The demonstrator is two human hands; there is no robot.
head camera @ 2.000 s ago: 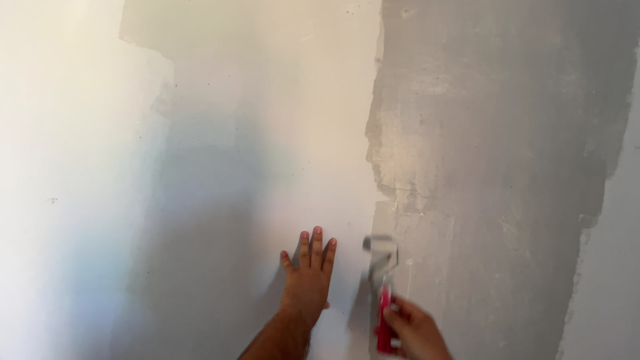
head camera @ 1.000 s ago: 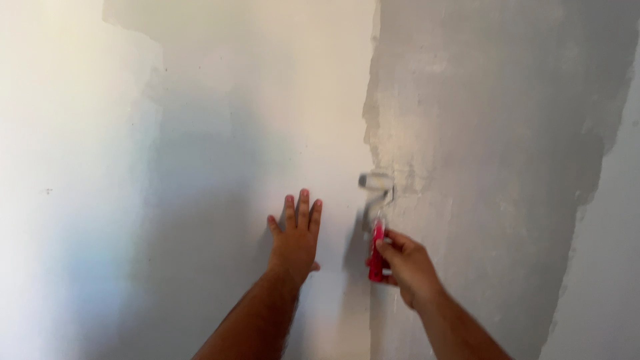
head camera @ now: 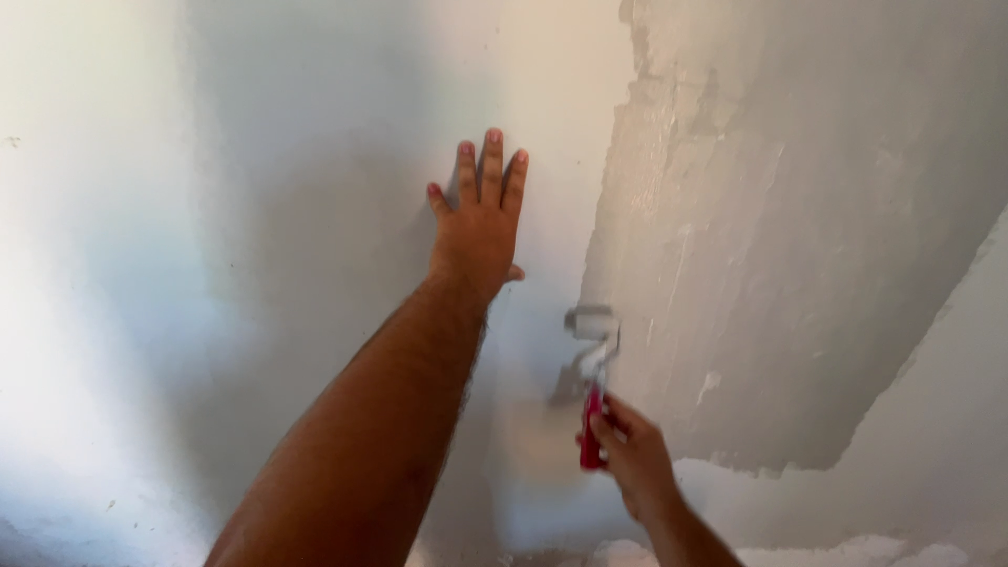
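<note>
My left hand [head camera: 476,236] lies spread against the pale wall [head camera: 543,197], its fingers apart and pointing up. Lower and to the right, my right hand [head camera: 630,457] grips the red handle of a small paint roller [head camera: 592,323]. The roller head, slightly blurred, is at the left edge of a darker grey coated area [head camera: 803,276] on the wall. Whether the roller touches the surface cannot be told for certain.
The grey area has a ragged outline, with ridges and streaks near its left side. A lighter uneven band [head camera: 787,504] runs below it. Shadows of my arms fall across the wall, and small dark specks mark the left part.
The roller in my right hand rose along the grey area's left edge between the earlier frames and is now lower on the wall. The view has shifted down. My left hand stays spread on the wall.
</note>
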